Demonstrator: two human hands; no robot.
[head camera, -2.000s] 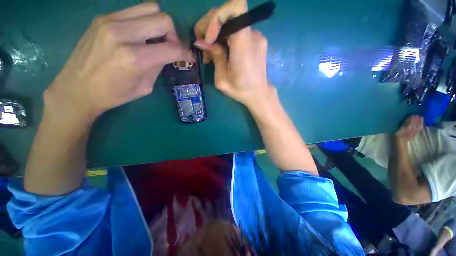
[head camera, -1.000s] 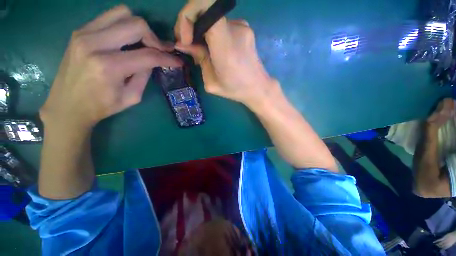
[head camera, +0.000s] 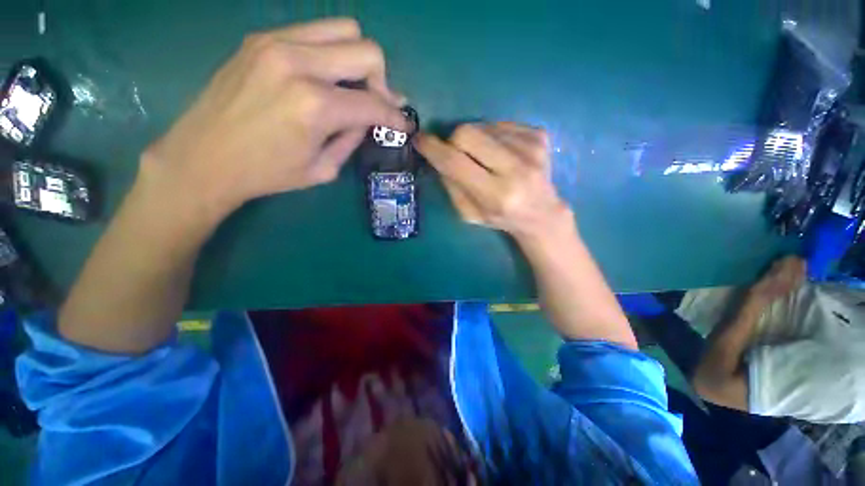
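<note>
An opened phone (head camera: 391, 204) lies on the green mat in front of me, its blue-silver circuit board at the lower end and its black part at the upper end. A small silvery piece (head camera: 390, 136) shows at the black end. My left hand (head camera: 275, 119) has thumb and fingertips at the phone's top left edge. My right hand (head camera: 493, 171) has its fingers curled, with fingertips at the phone's upper right edge. The black pen-like tool does not show. Any tiny part between the fingertips is too small to tell.
Other opened phones (head camera: 52, 191) lie at the left on the green mat (head camera: 569, 256). Crinkled shiny bags and dark parts (head camera: 792, 142) lie at the far right. Another person's forearm and white sleeve (head camera: 797, 370) are at the lower right, by the mat's near edge.
My right hand has turned lower and flatter beside the phone, and the black tool has gone from view. More of the silvery piece at the phone's top shows. The camera view has shifted.
</note>
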